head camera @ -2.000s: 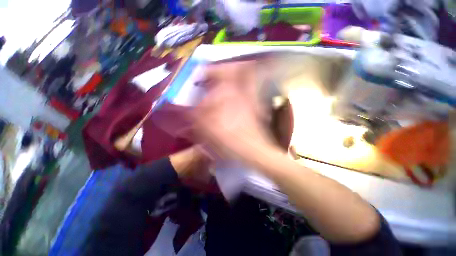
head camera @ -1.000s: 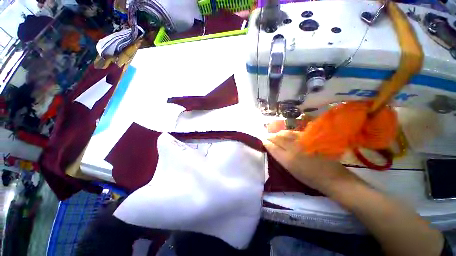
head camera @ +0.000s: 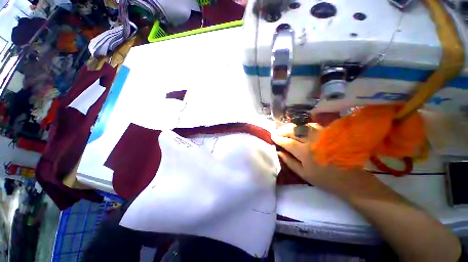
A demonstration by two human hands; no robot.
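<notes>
A maroon panel (head camera: 135, 161) lies on the table's left part, with a narrow maroon edge running right to the lit needle area. A white panel (head camera: 205, 189) covers its middle and hangs over the front edge. My right hand (head camera: 300, 153) holds the maroon cloth down close to the presser foot (head camera: 298, 116); the orange tassel hides part of the hand. A small maroon patch (head camera: 177, 94) shows behind, beside pale cloth that is hard to tell from the table. My left hand is not visible; the white panel may cover it.
The sewing machine head (head camera: 349, 46) fills the upper right, with the orange tassel (head camera: 367, 135) on its front. A phone (head camera: 457, 181) lies at the right. A green basket (head camera: 197, 31) and striped trim (head camera: 113, 40) are at the back. A blue crate (head camera: 82, 230) stands lower left.
The machine appears larger and closer. Most of the maroon piece behind the panel no longer shows. My right hand stays at the needle. Two seconds ago both hands were left of the machine.
</notes>
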